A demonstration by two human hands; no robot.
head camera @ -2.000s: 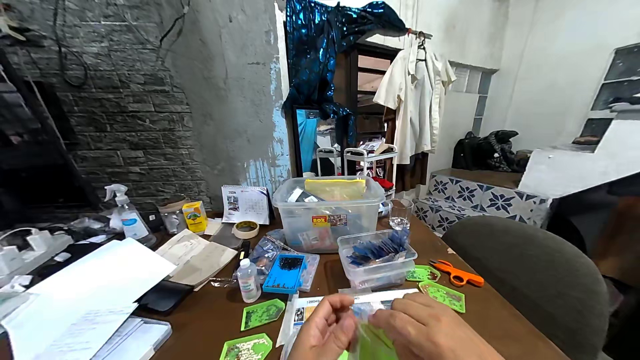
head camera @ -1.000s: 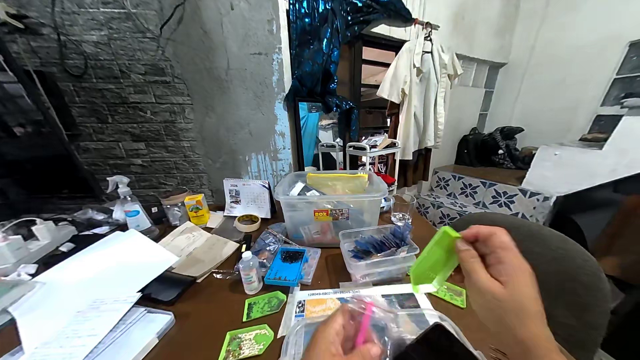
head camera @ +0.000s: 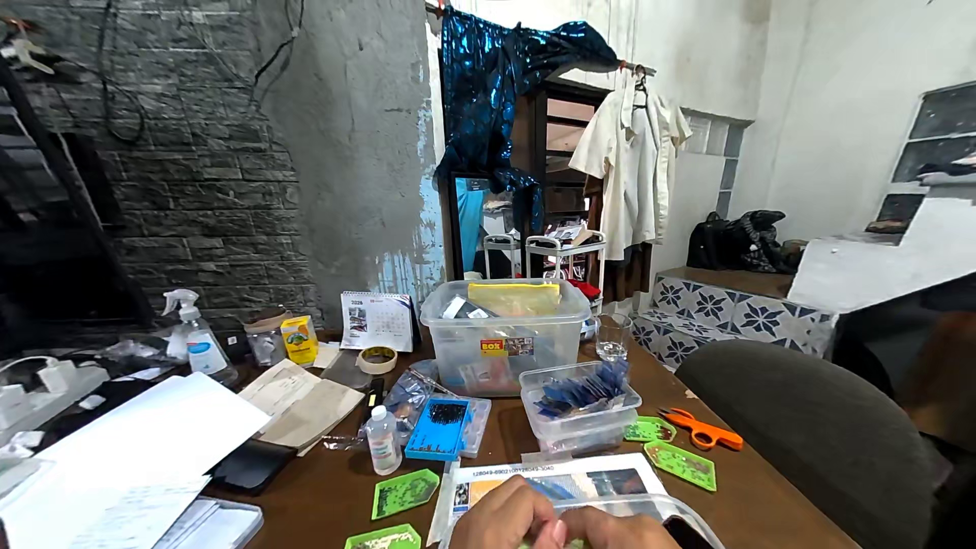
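Note:
My left hand (head camera: pixel 499 518) and my right hand (head camera: pixel 614 530) are together at the bottom edge, over a clear plastic container (head camera: pixel 671 507). Their fingers meet; what lies between them is hidden, with a little green just showing below. The container stands on a printed picture sheet (head camera: pixel 602 471). Green plastic trays with small beads lie at both sides: one tray (head camera: pixel 404 493) and another tray (head camera: pixel 385 538) on the left, one tray (head camera: pixel 650 428) and another tray (head camera: pixel 681 465) on the right. A dark object is partly seen beside my right hand.
A tub of small blue packets (head camera: pixel 583 393) stands before a large lidless-looking plastic box (head camera: pixel 507 343). Orange-handled scissors (head camera: pixel 705 431) lie at the right. A blue tray (head camera: pixel 437 438), a small bottle (head camera: pixel 383 441), a tape roll (head camera: pixel 377 360) and papers (head camera: pixel 168 427) are at the left.
One second ago my right hand held up a green tray at the right and my left hand was by a pink item. Both hands are now together, low at the bottom edge.

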